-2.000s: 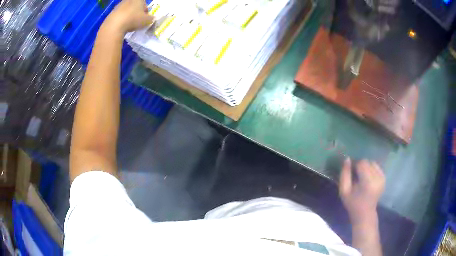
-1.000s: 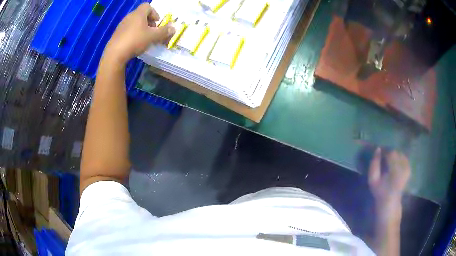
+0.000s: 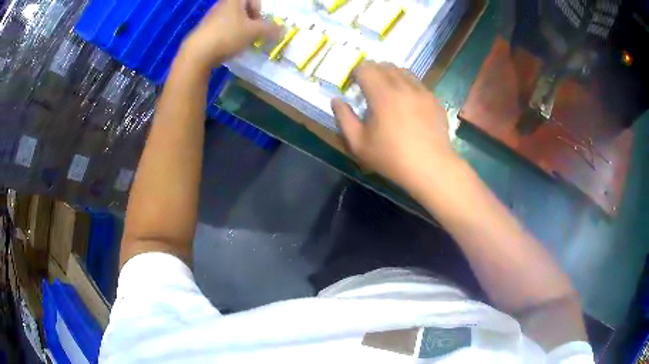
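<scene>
White blister trays (image 3: 311,95) are stacked on a cardboard sheet (image 3: 464,44) at the top centre, with several yellow-edged pouch cells (image 3: 339,66) in the top tray. My left hand (image 3: 231,30) is at the tray's left corner with fingertips at a cell near the edge; whether it grips the cell is unclear. My right hand (image 3: 395,110) is over the tray's front right, thumb and fingers apart, fingertips beside the nearest cell. Its grip is not clear, as the hand is slightly blurred.
The reddish-brown welder base (image 3: 498,106) lies on the green bench (image 3: 530,213) at right, under the dark welder head (image 3: 544,96), with thin wires (image 3: 585,148) on it. Blue crates (image 3: 149,35) and a stretch-wrapped stack (image 3: 64,114) stand at left. Cartons (image 3: 64,231) are at lower left.
My right hand has moved from the bench's front edge up and left to the tray. My left hand stays at the tray's left corner. The view has shifted slightly.
</scene>
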